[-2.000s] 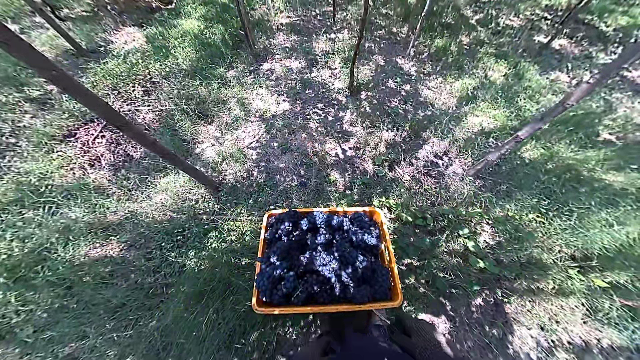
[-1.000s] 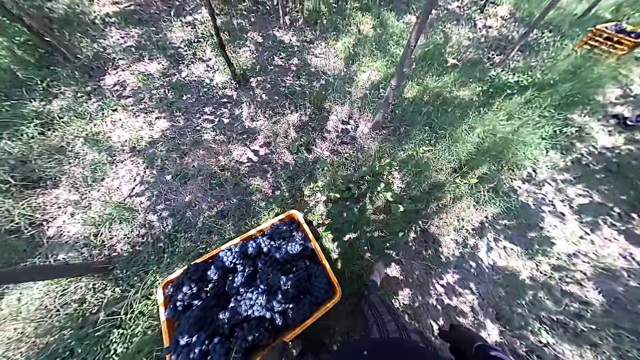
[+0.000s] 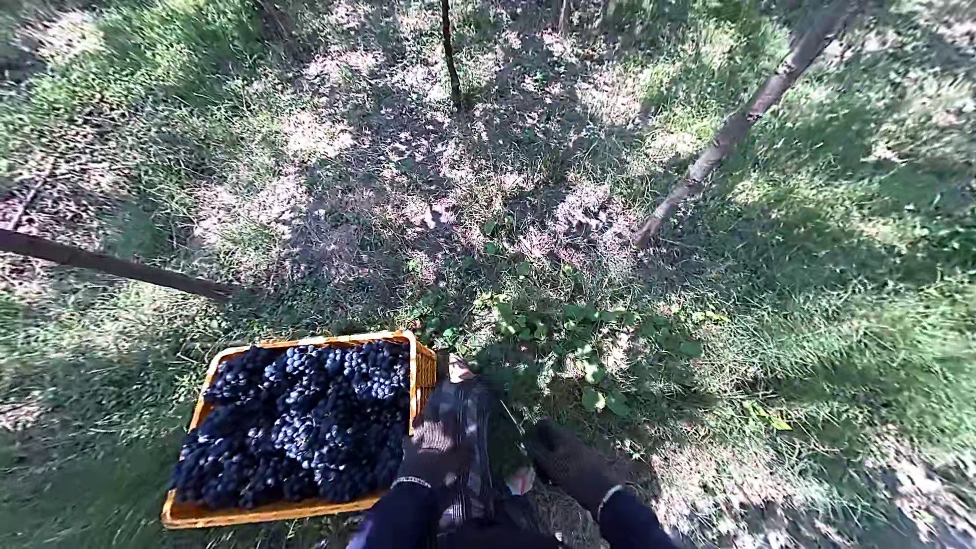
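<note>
An orange plastic crate point(image 3: 423, 377) heaped with bunches of dark grapes point(image 3: 305, 427) is at the lower left. My left hand point(image 3: 436, 450), in a dark glove, is beside the crate's right side, in front of my leg; whether it touches the crate or grips anything is unclear. My right hand point(image 3: 568, 461), also in a dark glove, is to the right of my legs, away from the crate. Its fingers are in shadow, so what they hold, if anything, cannot be made out.
Slanting wooden trunks or posts stand at the left point(image 3: 114, 267) and right point(image 3: 709, 156), with a thin stem point(image 3: 450, 57) at the top middle. Grass and low leafy plants point(image 3: 595, 381) cover the ground ahead of my feet.
Both gloved hands now show plainly at the bottom, on either side of my legs. The view has swung right, then partly back, and a second crate seen at the upper right is out of view.
</note>
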